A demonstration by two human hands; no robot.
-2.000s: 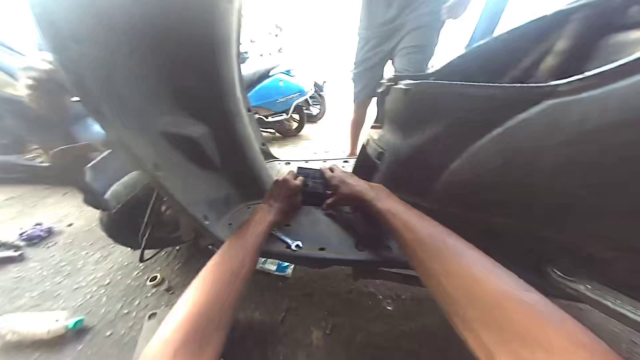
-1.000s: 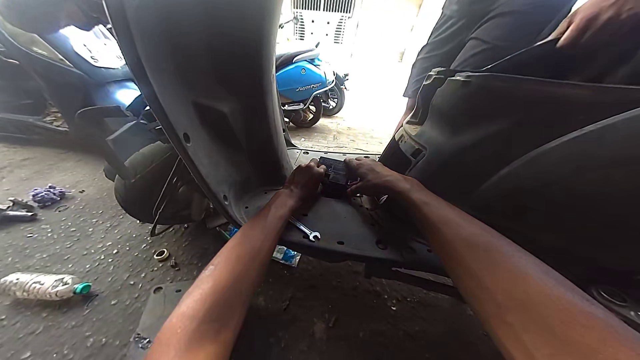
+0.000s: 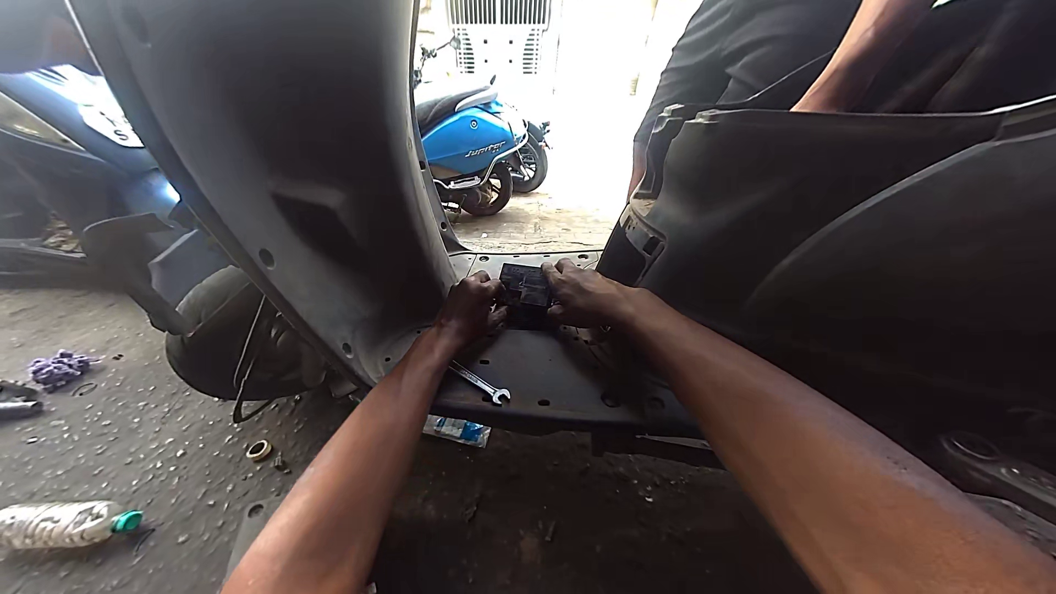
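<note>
A black box-shaped plastic part (image 3: pixel 526 290) is held between my two hands over the scooter's floorboard (image 3: pixel 549 367). My left hand (image 3: pixel 473 309) grips its left side, and my right hand (image 3: pixel 584 294) grips its right side. Parts of the fingers and the underside of the box are hidden. On the floorboard, beside my left wrist, lies a metal open-end spanner (image 3: pixel 483 384) with its jaw toward the near edge. The dark front leg shield (image 3: pixel 330 181) rises on the left, and the body panel (image 3: pixel 825 214) stands on the right.
A person's forearm (image 3: pixel 862 54) reaches behind the right panel. A blue scooter (image 3: pixel 474 140) is parked beyond. On the ground lie a plastic bottle (image 3: pixel 62 525) with a green cap, a ring (image 3: pixel 258 450), a purple cloth (image 3: pixel 59 369) and a printed packet (image 3: pixel 459 431) below the floorboard.
The other person has come closer behind the right panel, with an arm now reaching down there. Both my hands stay on the black box. The view has shifted.
</note>
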